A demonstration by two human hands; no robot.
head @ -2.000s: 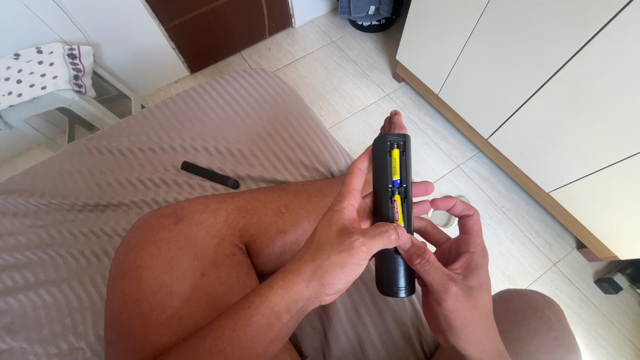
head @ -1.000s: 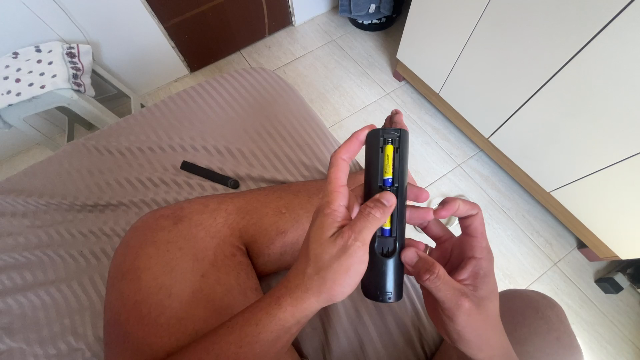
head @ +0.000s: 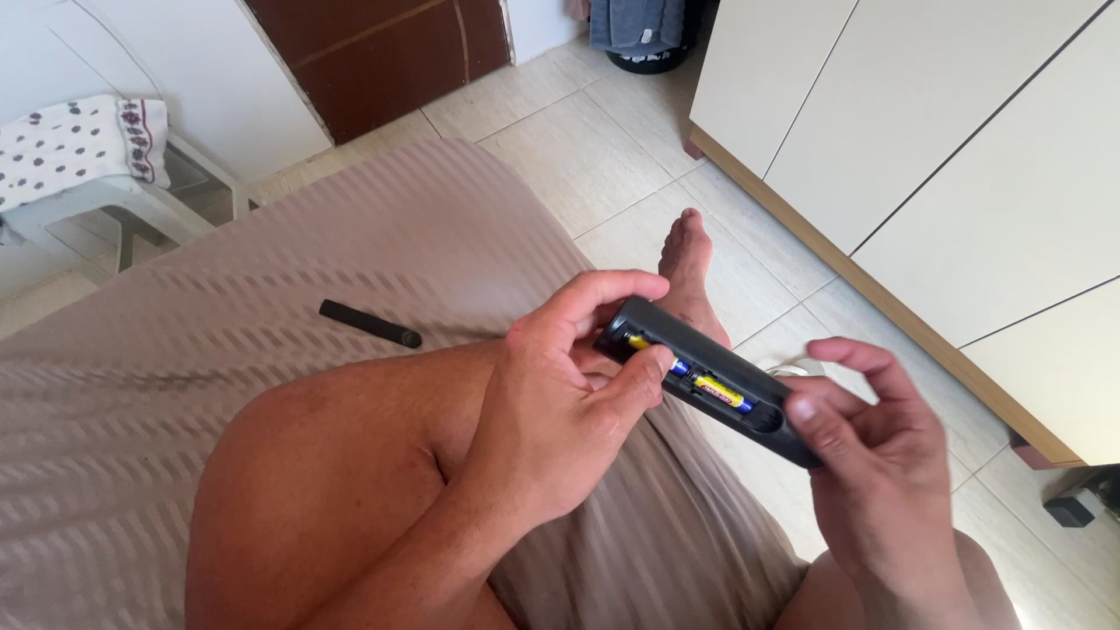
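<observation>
A black remote control (head: 713, 385) lies tilted between my hands, its open battery compartment facing up. Inside sit two yellow-and-blue batteries in line, a lower one (head: 722, 393) in plain view and an upper one (head: 641, 342) partly under a thumb. My left hand (head: 569, 394) grips the upper left end, thumb across the batteries and index finger over the far edge. My right hand (head: 875, 437) pinches the lower right end between thumb and fingers, with the index finger raised. The black battery cover (head: 370, 324) rests apart on the striped bed sheet, left of the remote.
The striped sheet (head: 350, 227) spreads under my folded leg (head: 332, 472). Beyond the bed is a tiled floor (head: 604, 149), with cream cabinets (head: 919, 131) on the right. A white plastic chair (head: 149, 201) holding a patterned cloth (head: 70, 149) stands at the left, near a brown door (head: 385, 52).
The remote has turned from nearly upright in the view to a slant, its lower end swung to the right. My left thumb is near the upper battery, and my right hand now pinches the lower end.
</observation>
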